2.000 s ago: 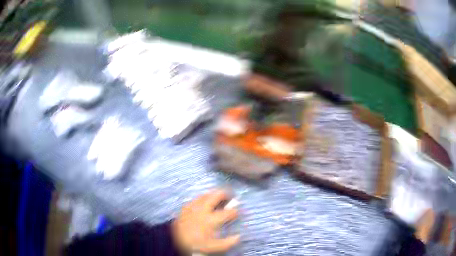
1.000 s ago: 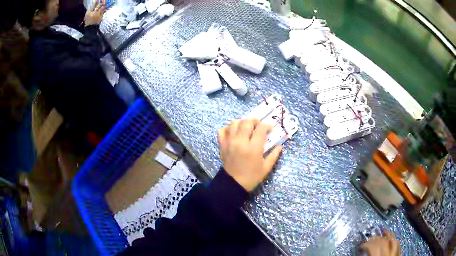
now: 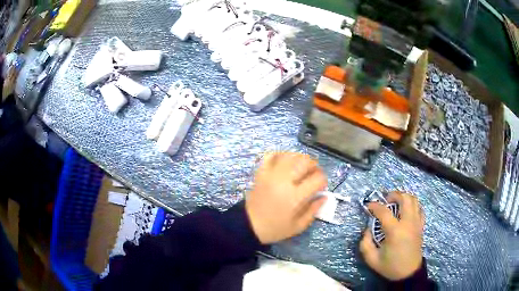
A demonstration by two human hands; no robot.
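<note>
My left hand (image 3: 286, 196) is bare and closed around a white handle housing (image 3: 329, 207), whose end shows past the fingers with thin lead wires above it. My right hand (image 3: 394, 233) holds a fan head (image 3: 378, 223) with a spoked front, just right of the handle housing and apart from it. Both hands are low over the silvery bench, in front of the press fixture (image 3: 355, 116), an orange block with pale pads on a grey steel base.
Handle housings (image 3: 180, 126) lie in a pair at the left, with a loose group behind. A long row (image 3: 259, 79) stands beyond. The parts carton (image 3: 415, 108) is right of the dark green press (image 3: 382, 40). A blue crate (image 3: 71, 221) is at lower left.
The view has swung right. My left hand has moved from the pair of handle housings toward my right hand and now holds a handle housing. A fan head now shows in my right hand.
</note>
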